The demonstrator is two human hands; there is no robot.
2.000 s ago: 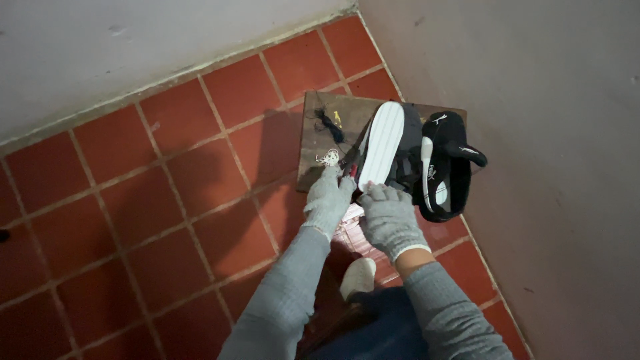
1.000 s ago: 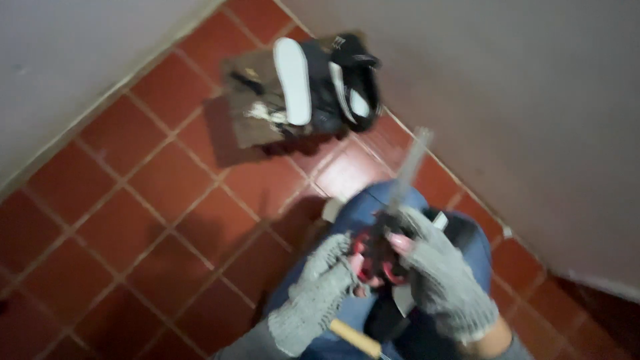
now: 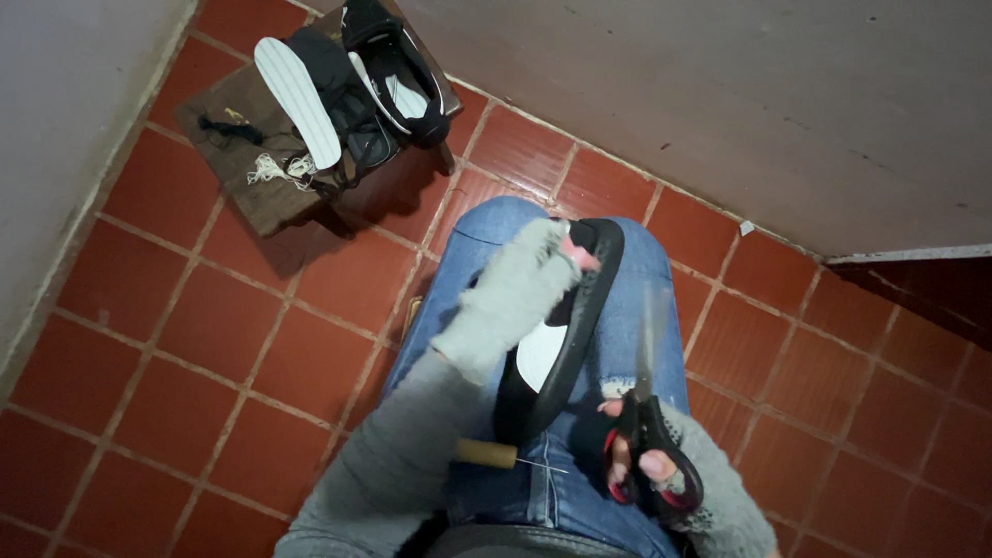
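A black shoe (image 3: 587, 333) with a white insole (image 3: 541, 356) lies across my jeans-clad thighs. My left hand (image 3: 515, 291), in a grey glove that leaves the fingertips bare, grips its upper part; the fingers are partly hidden at the opening. Low on the right, my right hand (image 3: 666, 465) holds scissors (image 3: 645, 418) by their black and red handles, the blades pointing up and blurred. An awl with a wooden handle (image 3: 488, 453) and a thin metal shaft rests on my lap, partly behind my left forearm.
On a low wooden stool (image 3: 271, 209) at the upper left are a white shoe sole (image 3: 298, 101), another black shoe (image 3: 395, 77), black material, white cord (image 3: 271, 169) and dark thread (image 3: 231, 129). Walls meet the red tiled floor at left and upper right.
My hands have moved from the stool to my lap. The scissors, near both hands a second ago, are now in my right hand at lower right, apart from the left. The view has shifted.
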